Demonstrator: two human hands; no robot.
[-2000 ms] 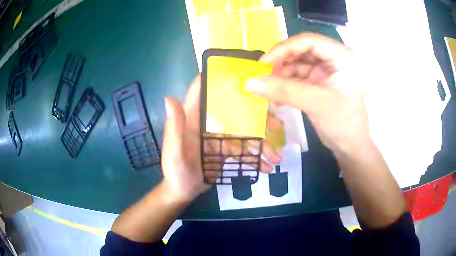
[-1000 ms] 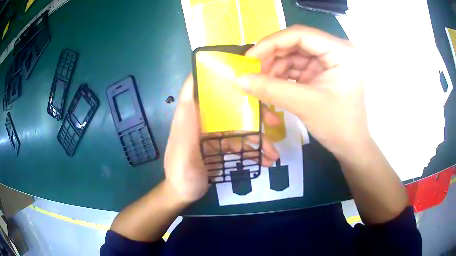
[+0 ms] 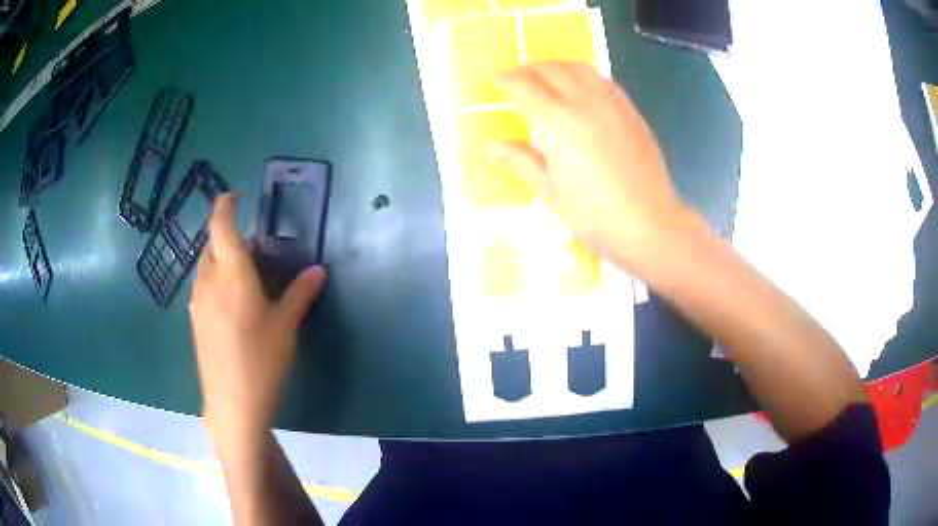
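A black phone front housing with a greyish face and small window (image 3: 292,209) is at the left of the bench, its lower part hidden by my left hand (image 3: 242,313). My left thumb is at its lower right edge and a finger points up beside it; whether the hand grips it is unclear. My right hand (image 3: 591,159) is over a white backing sheet (image 3: 547,401) with yellow film pieces (image 3: 492,159) in two columns. Its thumb and fingers are apart over the films, with no loose piece visible in them. Two dark cut-outs show at the sheet's near end.
Two open housings, one higher (image 3: 156,159) and one lower (image 3: 165,257), lie left of my left hand, with more at the far left (image 3: 91,87). A small dark bit (image 3: 381,201) lies mid-bench. A dark flat object (image 3: 687,21) and white sheets (image 3: 813,175) are at right; a red stool (image 3: 897,411) is below.
The housing with yellow film is no longer visible as such. My left hand has moved left to the greyish housing, which stands at a different angle. My right hand has moved onto the sheet.
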